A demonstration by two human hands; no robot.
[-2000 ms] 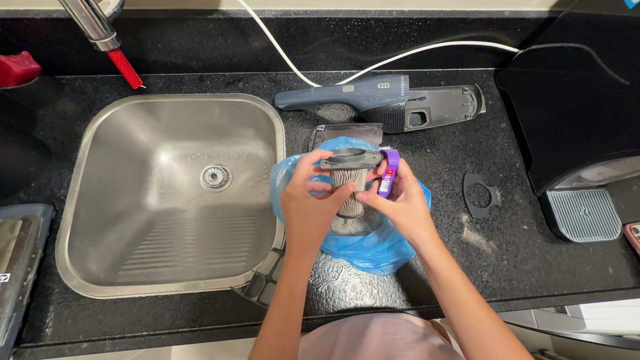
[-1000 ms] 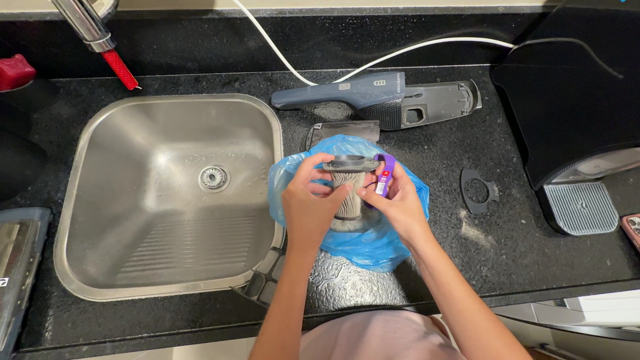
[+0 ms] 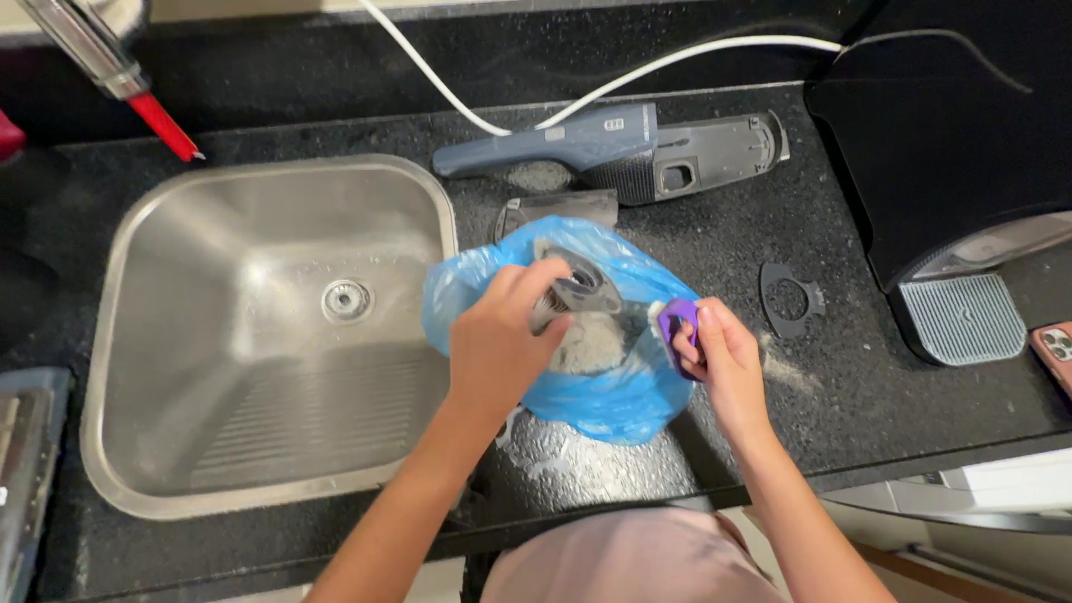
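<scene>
My left hand (image 3: 511, 335) grips a grey vacuum filter (image 3: 582, 285) with a pleated body, tilted over an open blue plastic bag (image 3: 620, 414). Grey dust (image 3: 590, 343) lies inside the bag, below the filter. At the bag's right side, my right hand (image 3: 724, 356) holds a purple-handled brush (image 3: 677, 331) with pale bristles facing the filter; the two look apart. Behind the bag rest a clear dust-cup part (image 3: 561, 209) and a blue-grey handheld vacuum (image 3: 578, 151) lying on its side.
A steel sink (image 3: 276, 335) is at left, with a red-tipped faucet (image 3: 159, 121) behind it. A flat grey ring-shaped part (image 3: 789, 301) lies right of the bag near spilled dust. Further right stand a black appliance with a ribbed tray (image 3: 963, 318) and a phone (image 3: 1057, 347). A white cable (image 3: 670, 71) runs behind.
My hands have moved apart. The filter, upright between both hands before, is now tilted in my left hand alone, and the purple brush has moved right with my right hand.
</scene>
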